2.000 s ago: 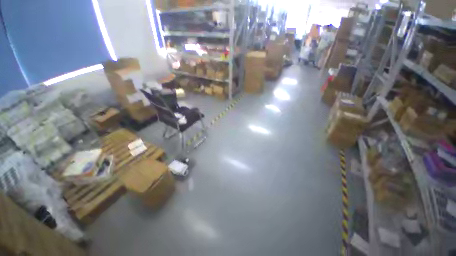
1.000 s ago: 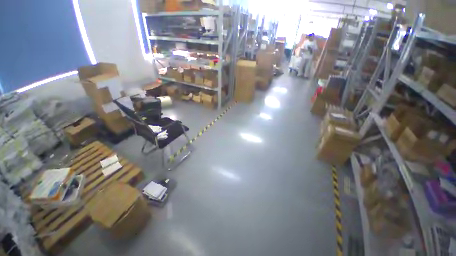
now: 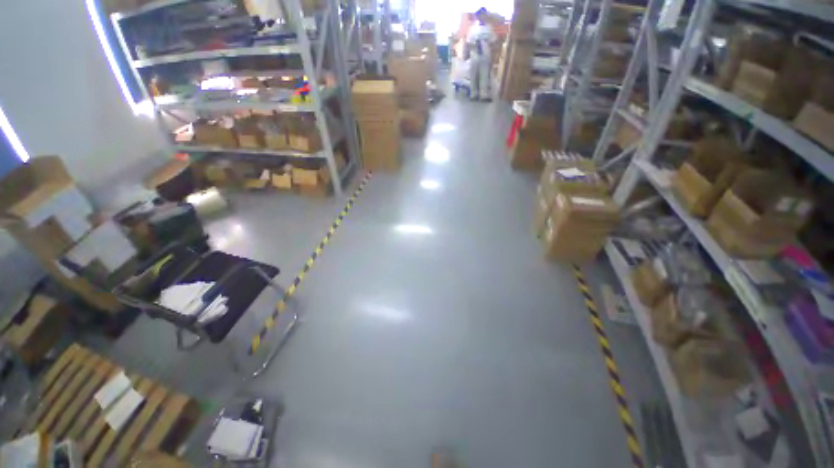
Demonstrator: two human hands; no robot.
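Note:
Neither of my hands can be made out. A small blurred brownish patch (image 3: 443, 457) shows at the bottom edge; I cannot tell what it is. Nearest on the floor is a dark, low container (image 3: 240, 431) with white papers on top. To its left, a wooden pallet (image 3: 163, 413) bears an open white booklet or sheets (image 3: 119, 400) and, at the lower left corner, a partly cut-off pile. A black chair (image 3: 240, 291) with metal legs stands behind, with white papers (image 3: 192, 300) on its seat.
Loaded racks stand on the right (image 3: 681, 206) and back left (image 3: 315, 105). Stacked cartons (image 3: 581, 219) stand beside the right floor tape (image 3: 604, 343). More cartons (image 3: 375, 128) stand at the left rack's end. A person (image 3: 480, 55) in pale clothing stands far down the aisle.
The view has moved forward and turned. The chair and pallet are nearer and lower left. The carton by the pallet has almost left the picture. The distant person now shows farther left and higher.

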